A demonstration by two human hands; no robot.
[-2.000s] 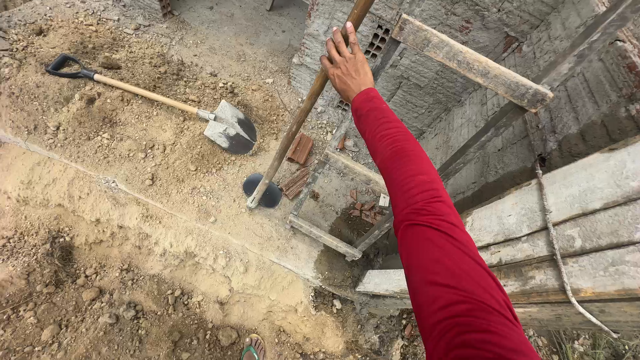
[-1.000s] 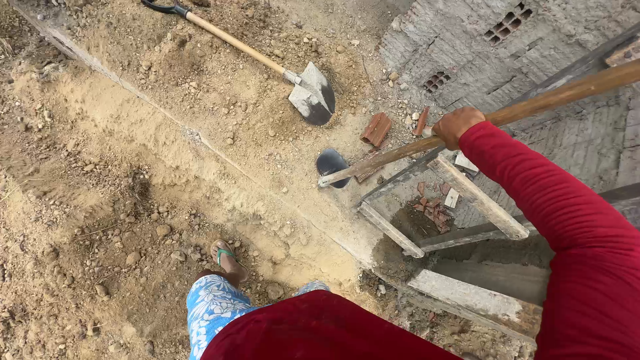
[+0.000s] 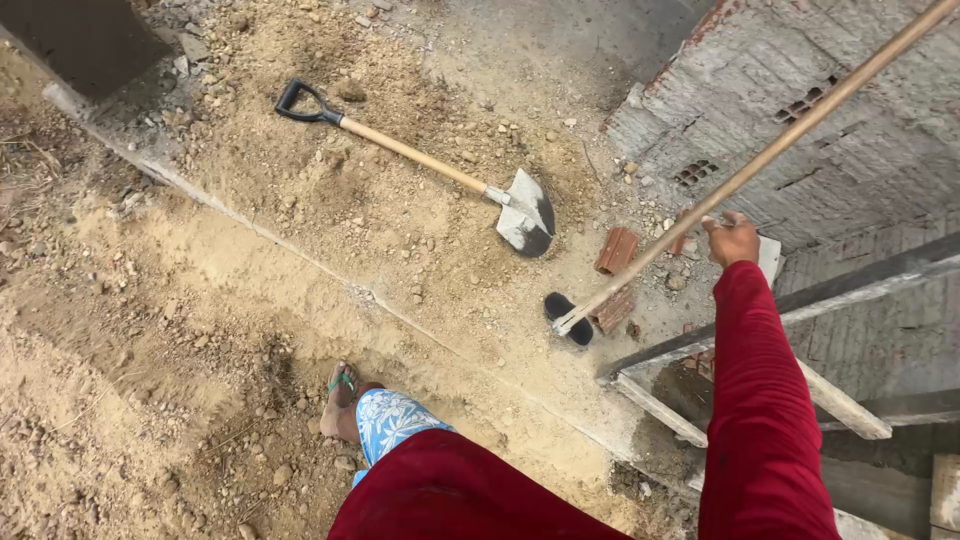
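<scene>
My right hand (image 3: 733, 238), in a red sleeve, is beside the long wooden handle of a hoe (image 3: 757, 165), fingers loosely bent and apart. The handle is not enclosed in it; whether a fingertip touches it, I cannot tell. The hoe's dark blade (image 3: 568, 319) rests on the ground by broken red clay bricks (image 3: 617, 250), and its handle slants up out of view at the top right. A shovel (image 3: 412, 154) with a black D-grip and a cement-smeared blade lies on the sandy soil. My left hand is out of view.
A rough mortared wall (image 3: 847, 150) with hollow-brick openings rises at the right. Below it stands a wooden frame (image 3: 870, 283) of planks. A narrow raised edge (image 3: 360, 291) crosses the ground diagonally. My sandalled foot (image 3: 341, 397) is on the dirt at the lower left of it.
My right hand was closed round the hoe handle in the earlier frames; now its fingers are loosened beside it. The handle's upper part stands more steeply in view than one second ago. The view has shifted.
</scene>
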